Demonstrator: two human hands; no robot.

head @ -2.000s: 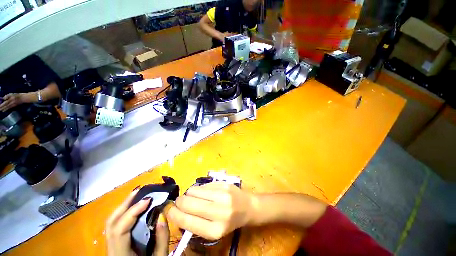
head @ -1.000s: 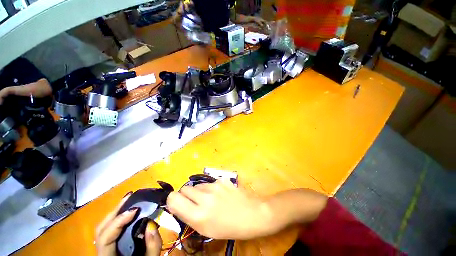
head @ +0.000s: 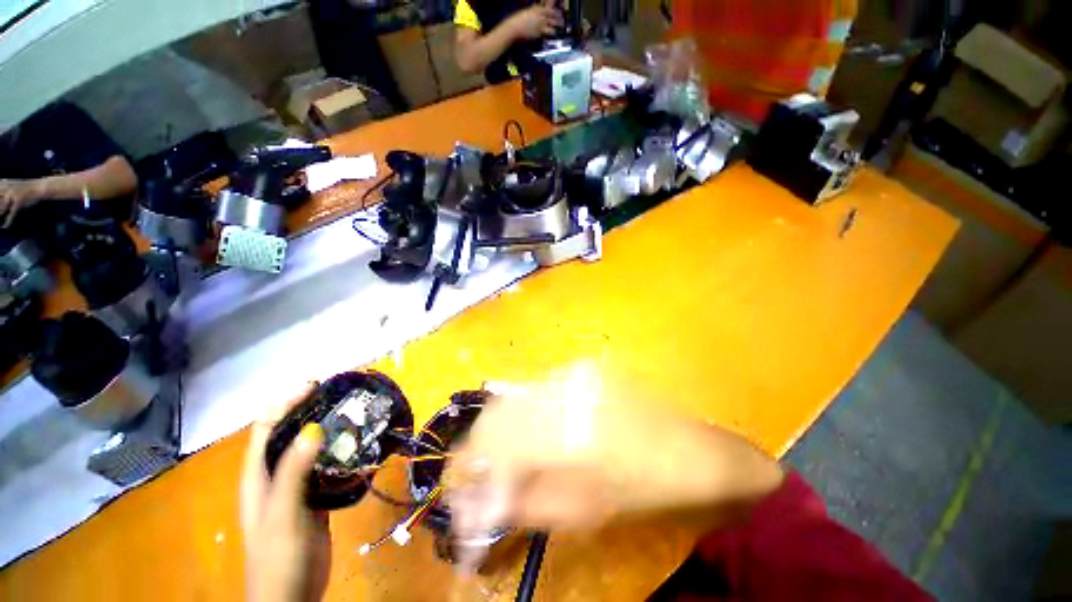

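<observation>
My left hand (head: 282,512) holds the black cover (head: 315,476) at the lower left, its open side facing up, with a silver-grey electronics module (head: 353,426) inside. A yellow tip shows on the thumb. Thin red, yellow and black lead wires (head: 421,508) run from the cover to the round black body (head: 430,470) beside it, some with small white plug ends. My right hand (head: 553,470) is blurred over the body and covers much of it; what its fingers hold cannot be made out. A black rod (head: 531,569) sticks out below the right hand.
Silver and black units (head: 529,212) stand in a row on a white sheet (head: 276,323) beyond. More units (head: 88,370) stand at the left. A black box-like unit (head: 805,147) sits at the far right of the orange bench (head: 705,306). Two people's arms show across the bench.
My left hand has turned the cover so its inside now faces up, showing the module. The white stick seen earlier by my right hand no longer shows. More wires are visible.
</observation>
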